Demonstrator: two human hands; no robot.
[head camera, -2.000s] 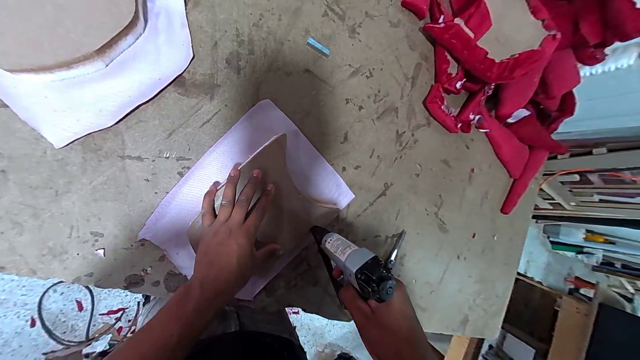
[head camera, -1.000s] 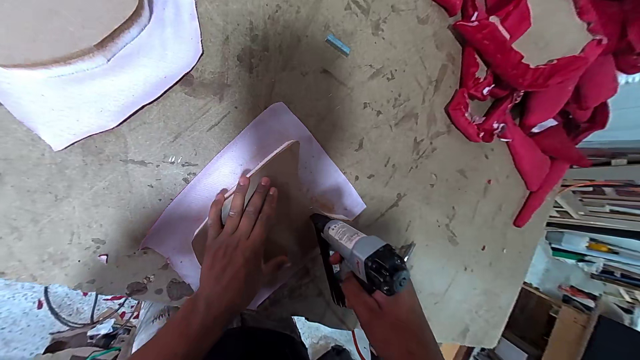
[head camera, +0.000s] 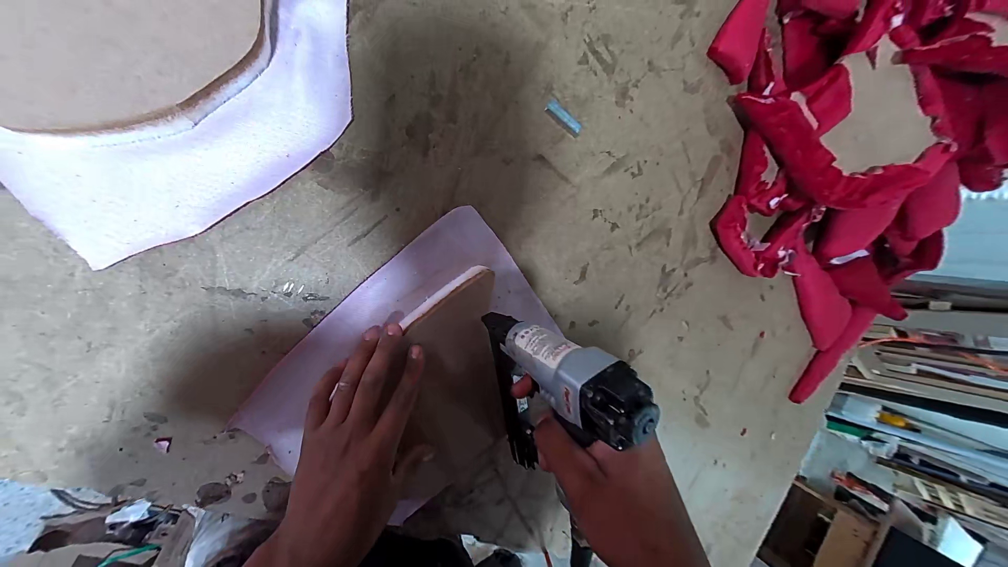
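A brown board panel with a white padded edge (head camera: 461, 378) lies on a piece of pale lilac fabric (head camera: 425, 264) near the table's front edge. My left hand (head camera: 358, 425) rests on the panel's left side, fingers slightly apart, pressing on board and fabric. My right hand (head camera: 591, 480) grips a grey and black pneumatic staple gun (head camera: 579, 378) by its handle. The gun's nose is at the panel's upper right edge, near its top corner; whether it touches cannot be told. The lower end of the panel is partly hidden in shadow.
A larger board (head camera: 126, 63) on pale fabric (head camera: 260, 150) lies at the upper left. Several red fabric-covered pieces (head camera: 858, 205) are heaped at the upper right. A small blue strip (head camera: 563, 117) lies on the worktable (head camera: 669, 260). Stacked boards (head camera: 937, 346) stand beyond its right edge.
The staple gun's nose has moved from the panel's right-hand corner to near its top corner. My left hand stays on the panel. The view has shifted somewhat.
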